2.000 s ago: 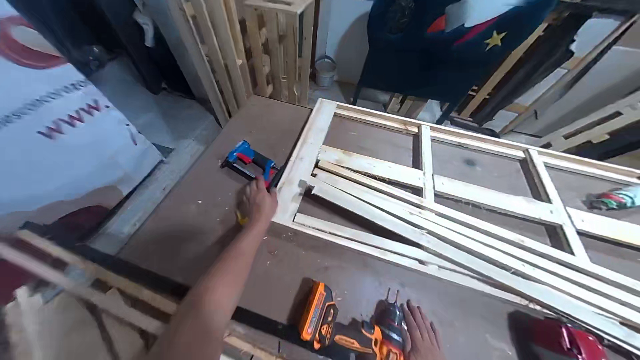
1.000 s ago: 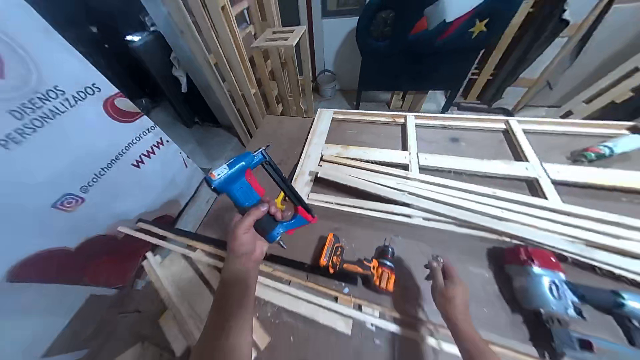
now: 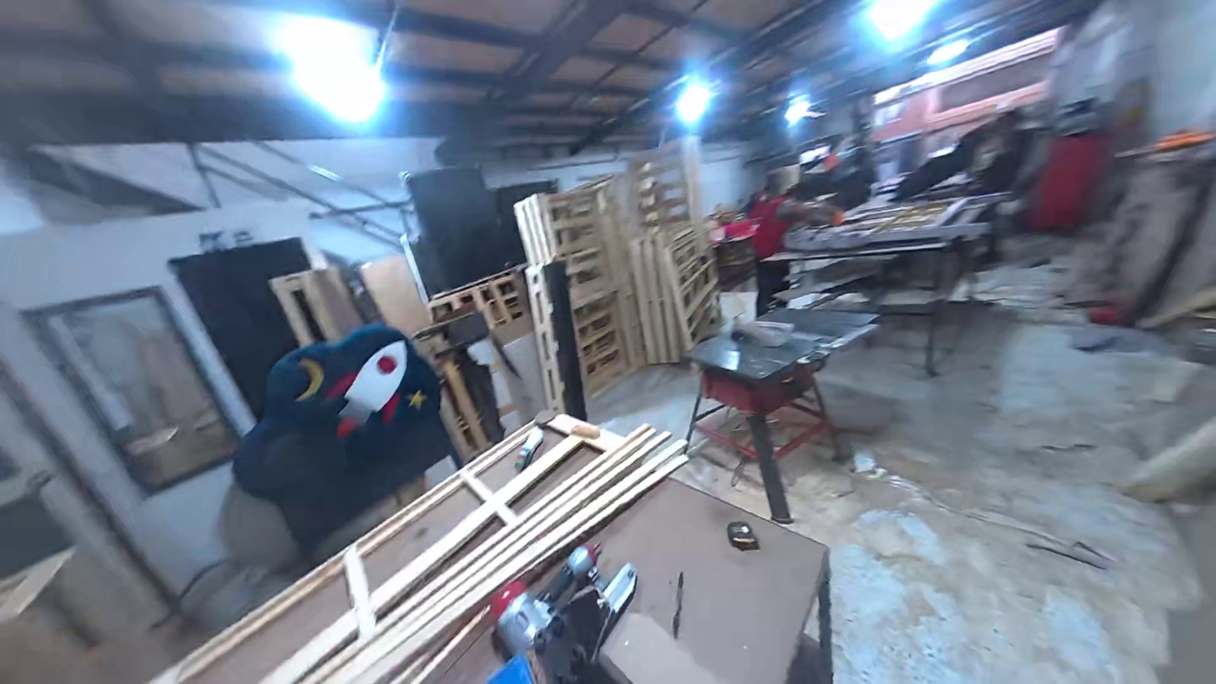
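Note:
Neither of my hands shows in the present head view. On the brown tabletop (image 3: 731,594) lies a wooden frame (image 3: 356,589) with loose wood strips (image 3: 532,518) laid lengthwise across it. A nail gun (image 3: 532,617) with a red cap and silver body rests beside the strips at the bottom middle. Part of a blue object (image 3: 513,671) juts in at the bottom edge; what holds it, if anything, is hidden. A tape measure (image 3: 743,536) sits near the table's right corner. A tube-like item (image 3: 529,448) lies on the frame's far part.
A table saw (image 3: 760,356) on a red stand is beyond the table. Slatted wooden frames (image 3: 594,285) lean behind. A dark blue padded headboard (image 3: 347,427) with a rocket stands at left. A person in red (image 3: 771,228) is at a far workbench (image 3: 883,237).
The view has swung up and right across the workshop. One second ago my left hand held up a blue staple gun and my right hand was over the table; both hands are out of view now.

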